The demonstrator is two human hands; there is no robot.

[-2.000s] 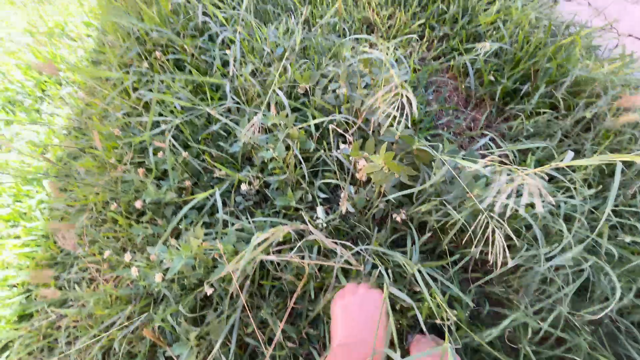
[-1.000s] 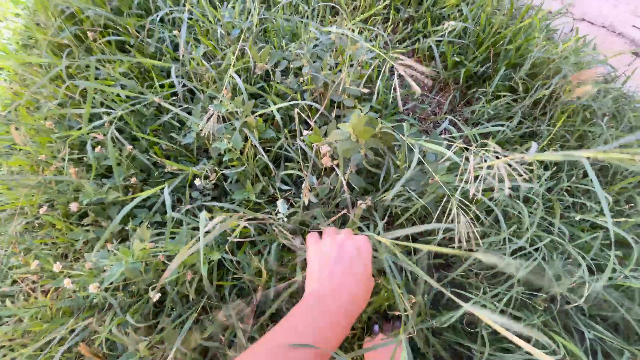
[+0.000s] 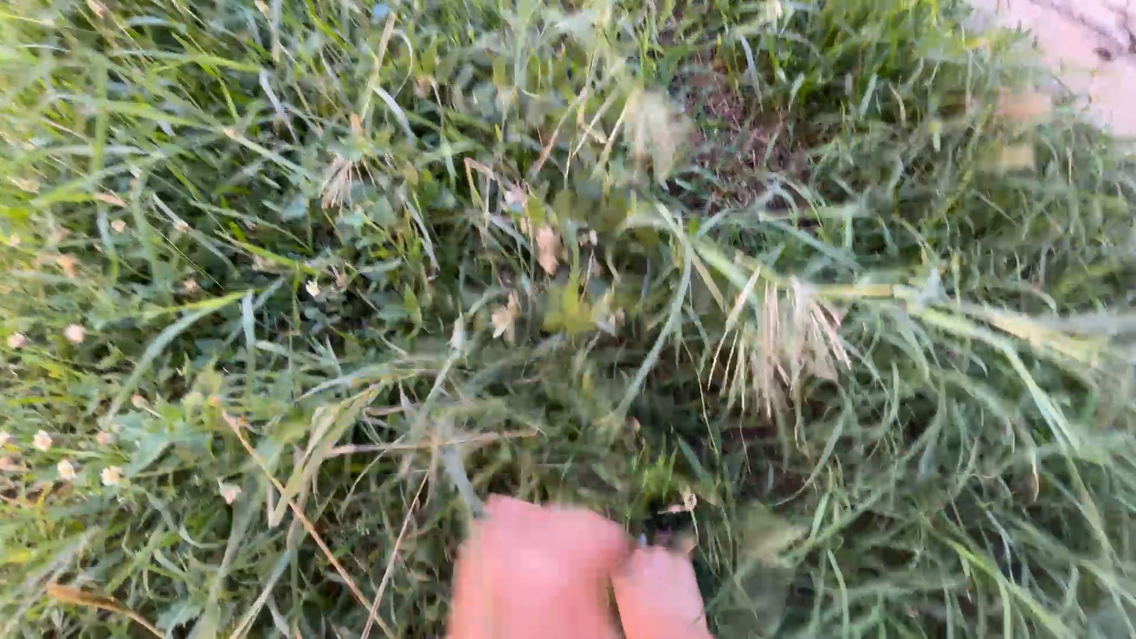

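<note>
At the bottom edge, my left hand (image 3: 541,568) is blurred, its back up and its fingers curled down into the grass. Close against its right side is my right hand (image 3: 661,590), only partly in view. What either hand holds is hidden. A grass blade (image 3: 457,475) runs down to the left hand's knuckles. Above the hands stand a blurred yellow-green leafy weed (image 3: 572,306) and dry brown leaves (image 3: 546,248). A pale grass seed head (image 3: 785,346) droops to the upper right of the hands, beside a long green stem (image 3: 856,291).
Dense long grass surrounds the hands. Small whitish flower heads (image 3: 67,469) dot the low plants at the left. A reddish-brown patch of dry matter (image 3: 737,142) lies at the upper right. Pale paving or bare ground (image 3: 1087,53) shows in the top right corner.
My left hand has moved back toward the bottom edge from the base of the leafy weed, and is now beside my right hand. The forearm seen a second ago is out of view.
</note>
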